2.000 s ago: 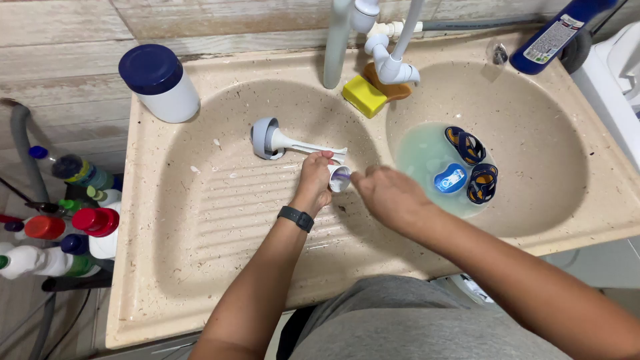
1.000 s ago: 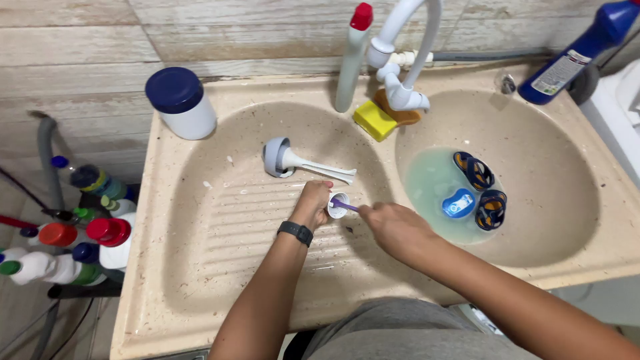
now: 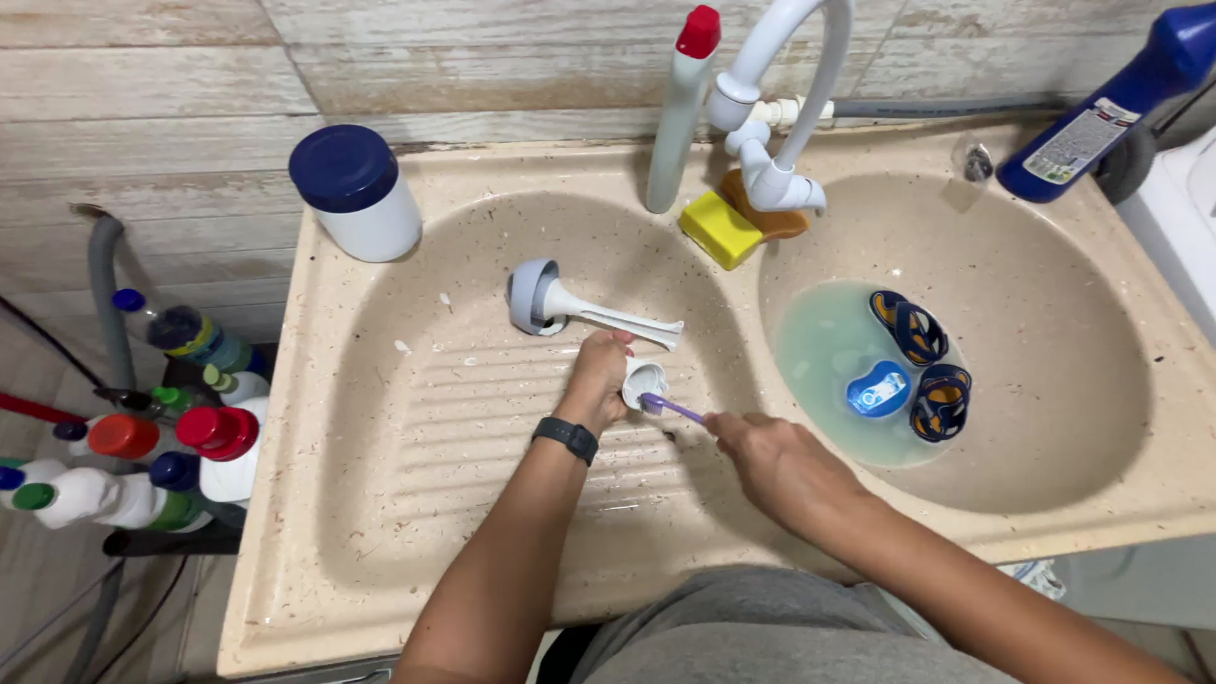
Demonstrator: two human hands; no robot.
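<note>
My left hand [image 3: 600, 378], with a dark watch on its wrist, holds a small white plastic cup-like part [image 3: 644, 383], its round opening facing up and toward the right. Gripped in my right hand [image 3: 781, 456] is a purple toothbrush [image 3: 676, 408], whose bristles touch the rim of that opening. Just beyond my left hand, a grey and white toilet brush holder or similar plastic part [image 3: 594, 306] lies in the left basin, its rounded grey end to the left. My left fingertips are close to its narrow end.
The right basin [image 3: 1054, 380] holds cloudy water with small sandals [image 3: 940, 403] and a blue oval item [image 3: 879, 389]. Behind stand a lidded jar [image 3: 366, 214], a red-capped bottle [image 3: 676, 123], a yellow sponge [image 3: 720, 230], a white faucet [image 3: 774, 180] and a blue bottle [image 3: 1073, 142]. Several bottles crowd the left.
The toothbrush head has shifted from inside the white part's opening to its rim. My left hand still holds the part. The view has shifted slightly.
</note>
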